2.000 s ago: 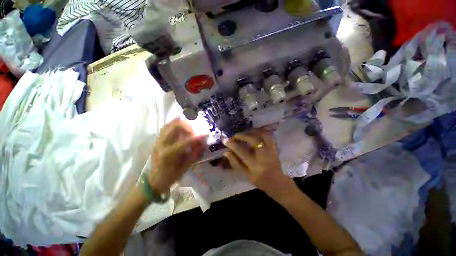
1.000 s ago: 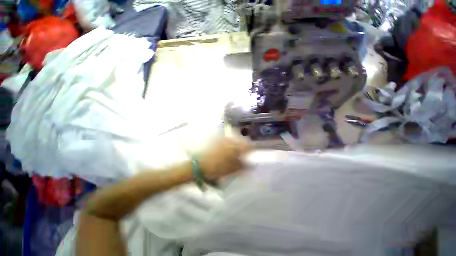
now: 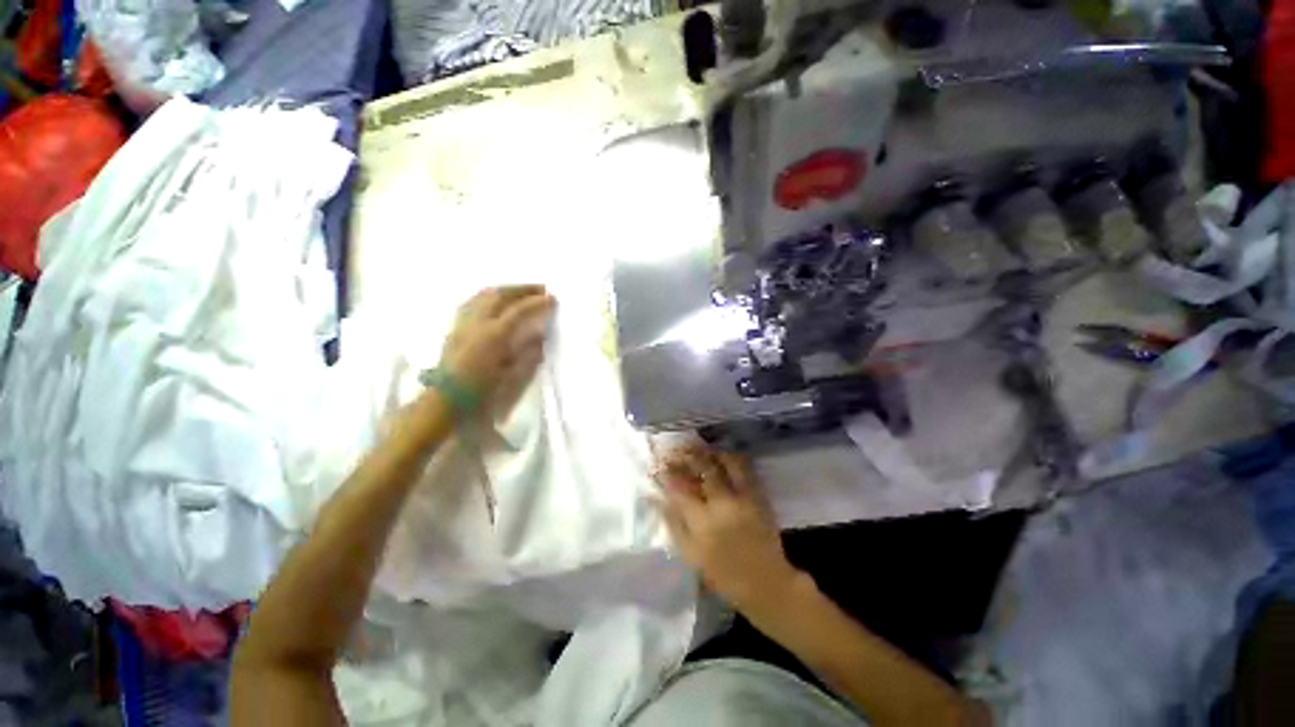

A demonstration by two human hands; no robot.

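A white garment panel [image 3: 568, 476] lies on the cream table left of the machine and drapes over the front edge. My left hand [image 3: 497, 341] rests on its upper part, fingers together; its fingertips are washed out by glare. My right hand [image 3: 722, 511] is at the panel's right edge, just below the cloth plate [image 3: 665, 385], with the fabric at its fingertips. The presser foot area [image 3: 771, 334] of the overlock machine [image 3: 909, 142] is to the right of both hands, under bright light.
A long white pile [image 3: 171, 355] is at the left. Curling white tape [image 3: 1207, 355] and snips [image 3: 1129, 342] lie right of the machine. A second white heap [image 3: 1122, 597] hangs at lower right. Red bags are at the left and right edges. A white strip [image 3: 902, 462] lies at the table front.
The large fabric that blurred across the right front is gone from there; white fabric now lies left of the needle. My left hand moved up and left, and my right hand is now visible.
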